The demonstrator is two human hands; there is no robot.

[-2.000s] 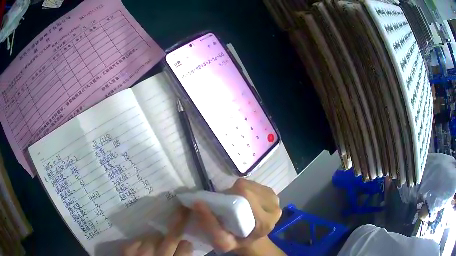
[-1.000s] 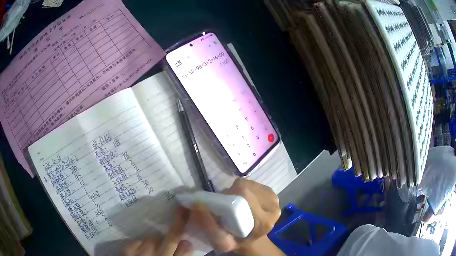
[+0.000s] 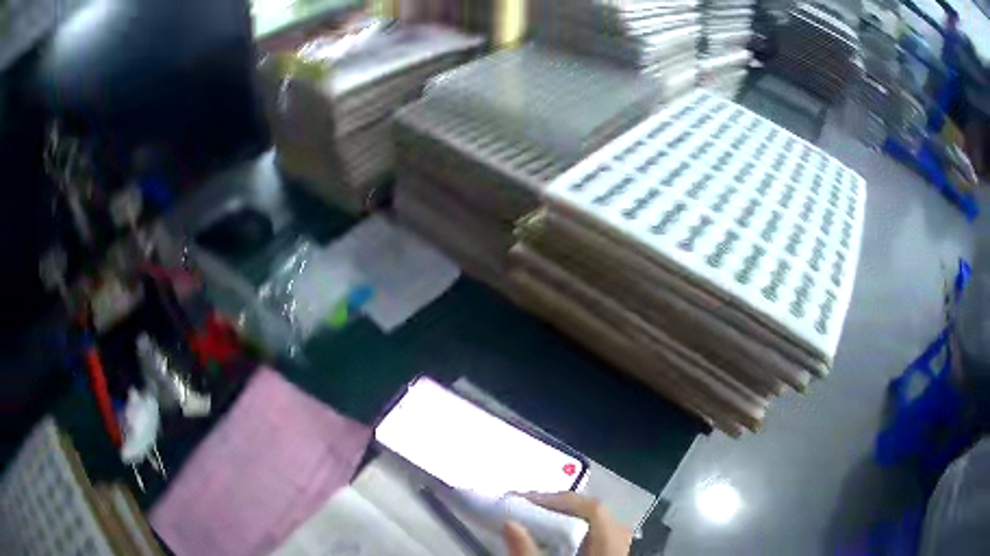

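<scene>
The open notebook [image 3: 342, 523] lies at the bottom edge, cut off and blurred, so its writing cannot be read. The phone [image 3: 461, 437], with a bright screen and red dot, lies across its upper part. A dark pen [image 3: 454, 521] lies on the page below the phone. My right hand [image 3: 570, 523], cut off by the bottom edge, is closed around a small white correction fluid bottle [image 3: 548, 521] at the phone's lower edge. My left hand is out of the picture. A pink form [image 3: 261, 467] lies left of the notebook.
Stacked parts trays [image 3: 711, 206] stand behind and right of the phone, with more stacks further back. Crumpled clear plastic [image 3: 293, 293] and pale sheets lie behind the form. A red-handled tool [image 3: 103, 391] and white swabs are at left. A blue stool [image 3: 917, 391] stands at right.
The view has swung up, bringing the tray stacks and back of the desk into sight. The notebook sits lower in the picture. My left hand has gone out of view; my right still holds the bottle.
</scene>
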